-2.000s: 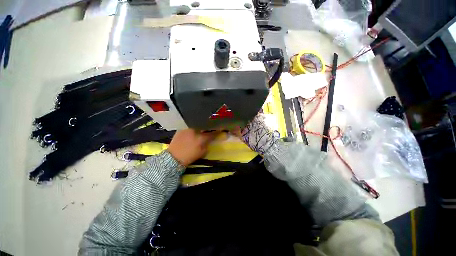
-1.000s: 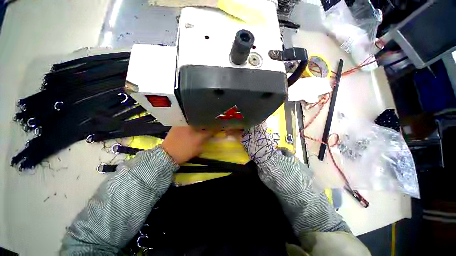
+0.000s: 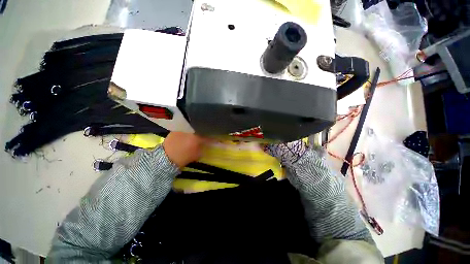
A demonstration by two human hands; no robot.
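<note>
The white sewing machine head with a dark grey end cover point(image 3: 257, 103) hides the needle and whatever lies under it. My left hand point(image 3: 184, 148) is at the cover's lower left edge, its fingertips hidden or blurred. My right hand point(image 3: 284, 150), in a patterned covering, is at the lower right edge, mostly hidden by the machine. What either hand holds cannot be seen. Black straps point(image 3: 221, 176) lie across the yellow work surface point(image 3: 227, 157) below my hands. Straps with silver rings point(image 3: 121, 146) stick out left of my left sleeve.
A fan-shaped pile of black straps point(image 3: 72, 98) lies on the pale tabletop point(image 3: 51, 191) at left. At right are a single black strip point(image 3: 362, 124), orange-red cord point(image 3: 355, 178), small snips point(image 3: 374, 225), and a clear plastic bag point(image 3: 412, 185). Dark material covers my lap.
The view has moved closer to the machine, which looks larger. Both hands stay at the machine's lower edge. The strap ends near my right hand now show more fully on the yellow surface.
</note>
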